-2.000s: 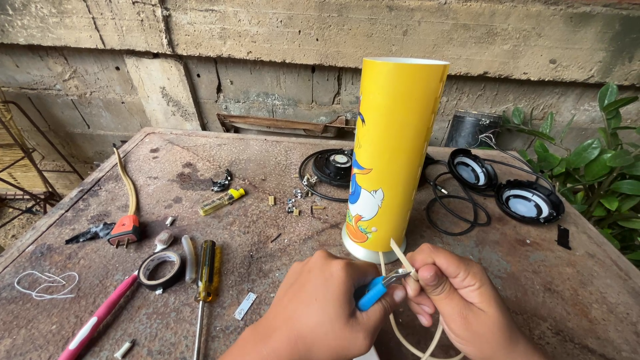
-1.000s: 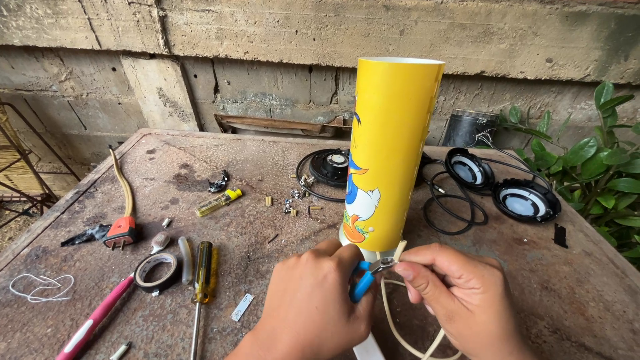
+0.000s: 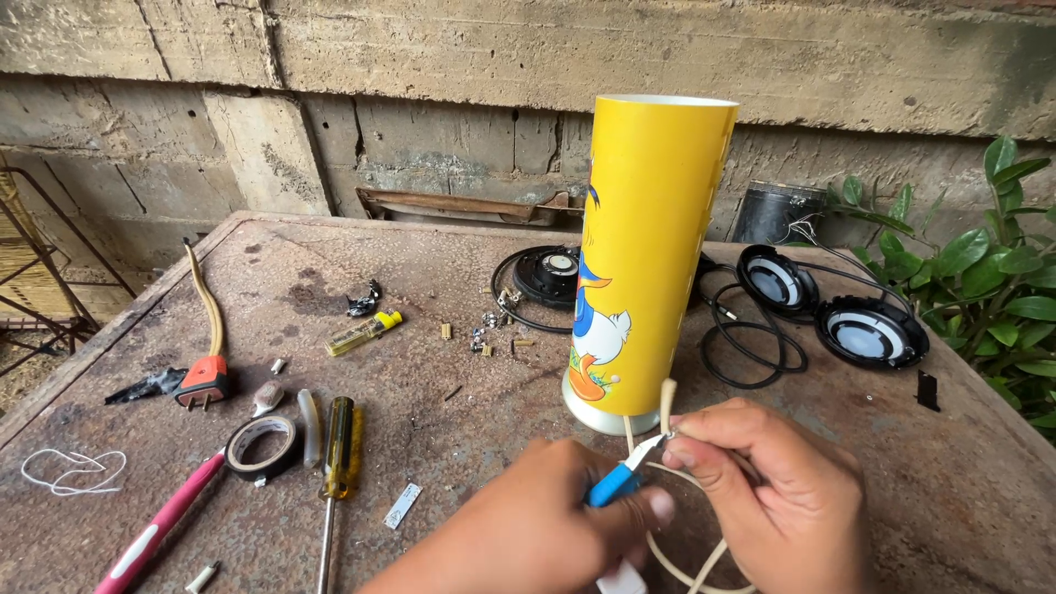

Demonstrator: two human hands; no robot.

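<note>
My left hand [image 3: 569,520] is closed around a small blue-handled cutting tool [image 3: 615,483], its metal tip pointing up and right. That tip meets a cream-coloured electrical cord [image 3: 667,404], pinched between the thumb and fingers of my right hand [image 3: 767,487]. A short end of the cord sticks up above the fingers, and loops of it hang below. Just behind both hands stands a yellow cylindrical lamp shade [image 3: 656,247] with a cartoon duck, upright on a pale round base [image 3: 596,412]. A white piece [image 3: 623,579] shows partly under my left hand.
Left on the rusty table [image 3: 272,330] lie an orange plug [image 3: 203,381], black tape [image 3: 262,447], a screwdriver [image 3: 338,450] and a pink-handled tool [image 3: 169,520]. A yellow tube [image 3: 363,333] and metal bits lie mid-table. Speaker parts [image 3: 872,332] with black cable sit at right.
The blue-handled tool's tip was beside the cord lower down between the hands; my hands have shifted slightly, and a cord end now stands up above my right fingertips.
</note>
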